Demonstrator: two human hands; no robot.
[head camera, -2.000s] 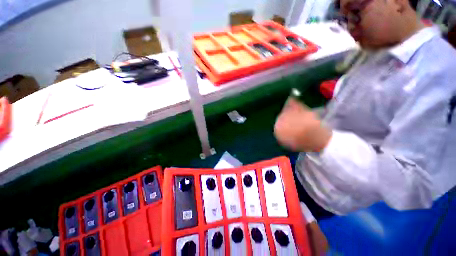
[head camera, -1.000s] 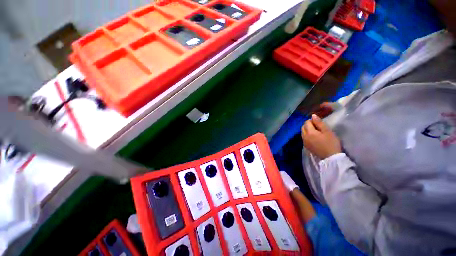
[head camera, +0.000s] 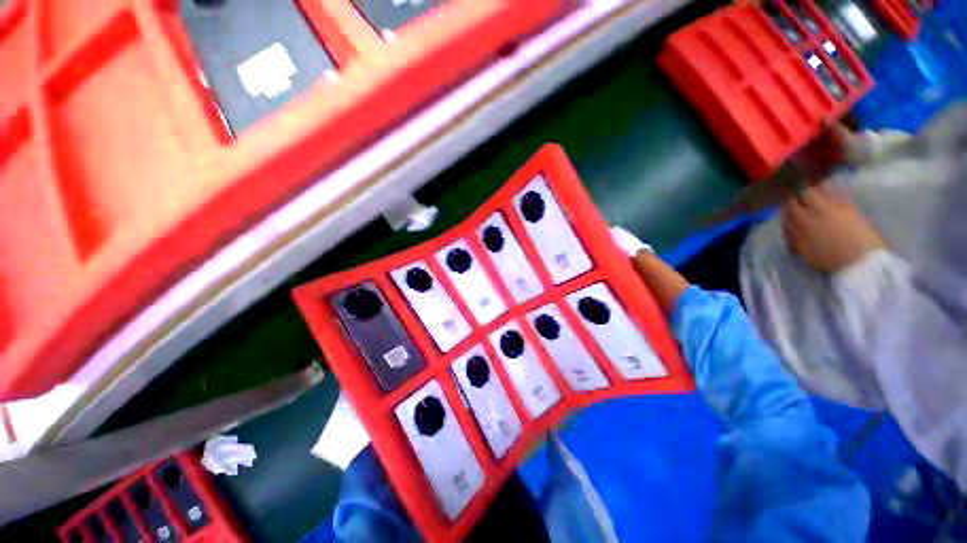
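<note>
A red phone tray (head camera: 493, 318) is held up, tilted, in front of me. Its pockets hold one dark-backed phone (head camera: 379, 337) at the upper left and several white-backed smartphones (head camera: 440, 451), all with round black camera covers. My right hand (head camera: 632, 246), in a white glove, grips the tray's right edge, its fingers partly hidden behind it. My left hand is hidden; only its blue sleeve shows below the tray's left edge.
A larger-looking red tray (head camera: 127, 202) with dark phones lies on the raised white shelf (head camera: 350, 191). Other trays lie at the lower left (head camera: 217, 507) and upper right (head camera: 732, 90). A metal post (head camera: 180, 424) crosses the left. Another person's hand (head camera: 832, 228) is at right.
The held tray has moved up and turned, and more of its lower row shows. The view has moved closer to the shelf tray. The glove at the tray's left edge no longer shows.
</note>
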